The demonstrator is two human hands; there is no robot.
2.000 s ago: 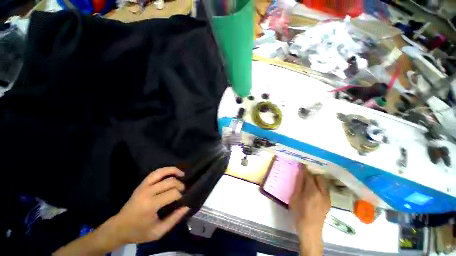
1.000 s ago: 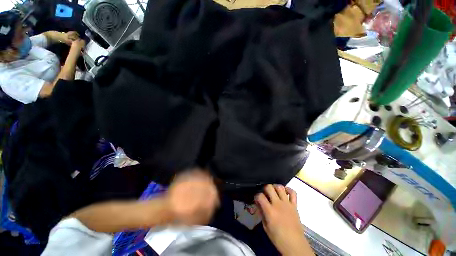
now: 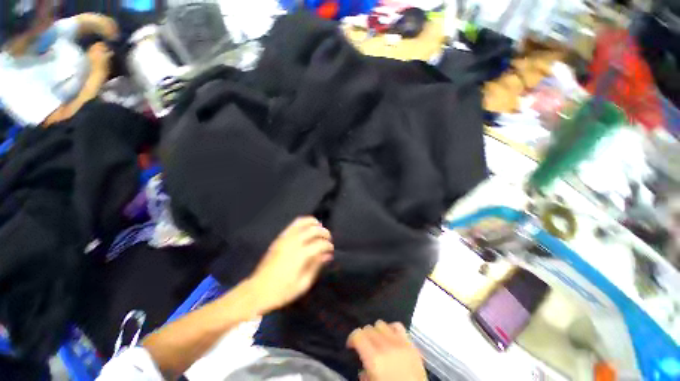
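The large black garment piece (image 3: 246, 171) lies bunched over the table, and its right edge reaches the bright glow at the end of the sewing machine arm (image 3: 581, 283). My left hand (image 3: 297, 257) rests on the cloth at lower centre, fingers curled on a fold of it. My right hand (image 3: 388, 351) is at the bottom edge, partly cut off, its fingertips on the lower part of the cloth. The presser foot and needle are too blurred to make out.
A smartphone (image 3: 511, 306) lies under the arm, with an orange object (image 3: 605, 371) to its right. A green cup (image 3: 578, 141) and yellowish ring (image 3: 558, 221) sit on the machine. Another person's arm (image 3: 91, 78) shows upper left. A blue basket (image 3: 195, 299) holds black cloth.
The view has swung left from the machine. My right hand has left the phone area and is on the cloth's lower part. My left hand is now on the cloth, higher than a second ago.
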